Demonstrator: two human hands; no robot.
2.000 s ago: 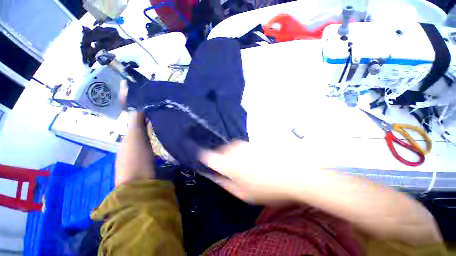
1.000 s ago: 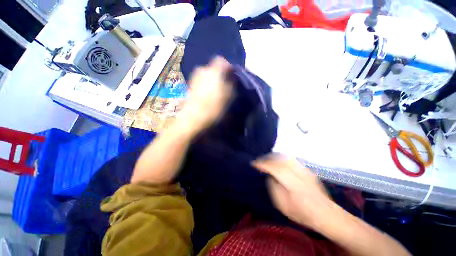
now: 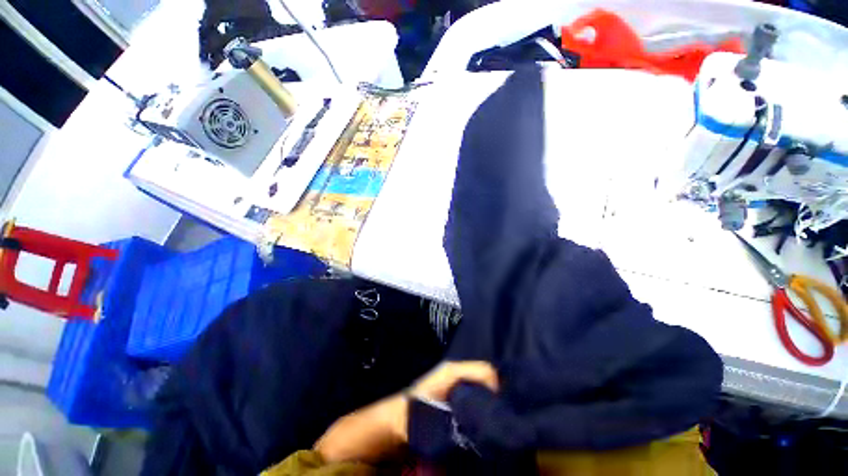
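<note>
A dark navy garment piece [image 3: 558, 307] lies over the table in front of me and hangs over its front edge onto my lap. One narrow part stretches up across the white table. My left hand [image 3: 432, 400] grips a bunched part of it at the lower middle, where a short pale edge shows. My right hand is not visible; the cloth covers that side, with only an olive sleeve showing below it. More dark cloth [image 3: 279, 372] lies at the lower left.
A white sewing machine [image 3: 772, 130] stands at right, with red-and-yellow scissors [image 3: 807, 316] and thread waste beside it. Another machine [image 3: 228, 121] stands at left. A blue crate [image 3: 186, 297] and red stool [image 3: 56, 270] are lower left; a red bag [image 3: 632, 46] lies behind.
The navy piece has been spread out to the right and over the table edge. My left hand has moved down toward my lap. My right hand has gone out of sight behind the cloth.
</note>
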